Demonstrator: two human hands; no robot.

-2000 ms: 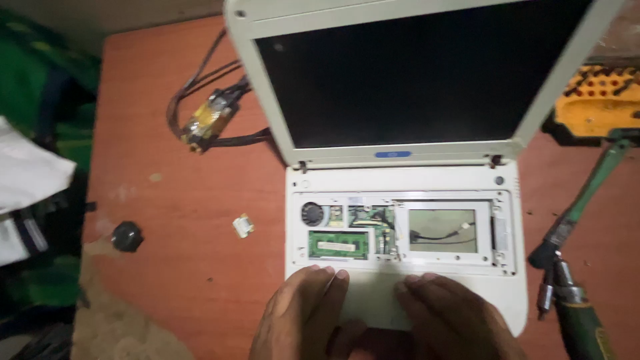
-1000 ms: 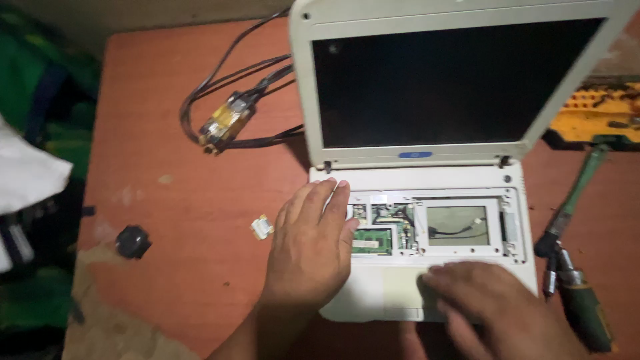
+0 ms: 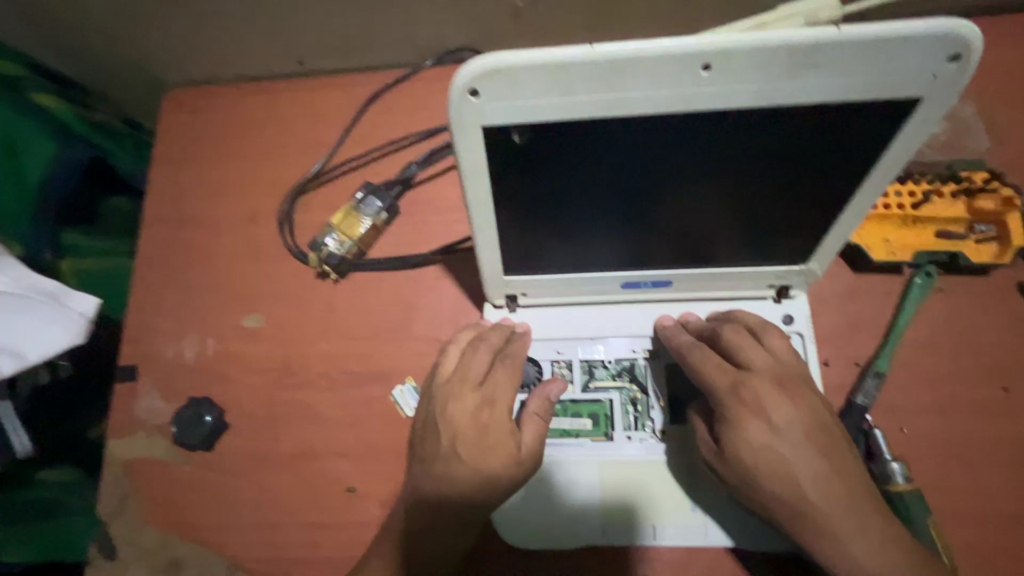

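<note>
A white netbook (image 3: 580,496) stands with its lid raised and its dark screen (image 3: 680,192) facing me. Its keyboard bay lies exposed, showing a green memory module (image 3: 582,418), part of a round fan (image 3: 532,373) and circuit boards. My left hand (image 3: 480,408) lies flat over the left side of the base, fingertips by the strip below the hinge, thumb near the memory module. My right hand (image 3: 744,392) rests on the right side with its fingertips on the same strip, covering much of the rectangular opening there. Neither hand shows anything gripped.
A taped adapter (image 3: 352,228) with black cables lies left of the lid. Near my left hand is a small card (image 3: 406,398); farther left, a black knob-like part (image 3: 199,423). On the right are a yellow bit case (image 3: 944,216), a green-handled tool (image 3: 900,328) and a screwdriver (image 3: 904,488).
Both hands have moved from the palm rest up to the strip below the hinge, the left one first. The view has shifted.
</note>
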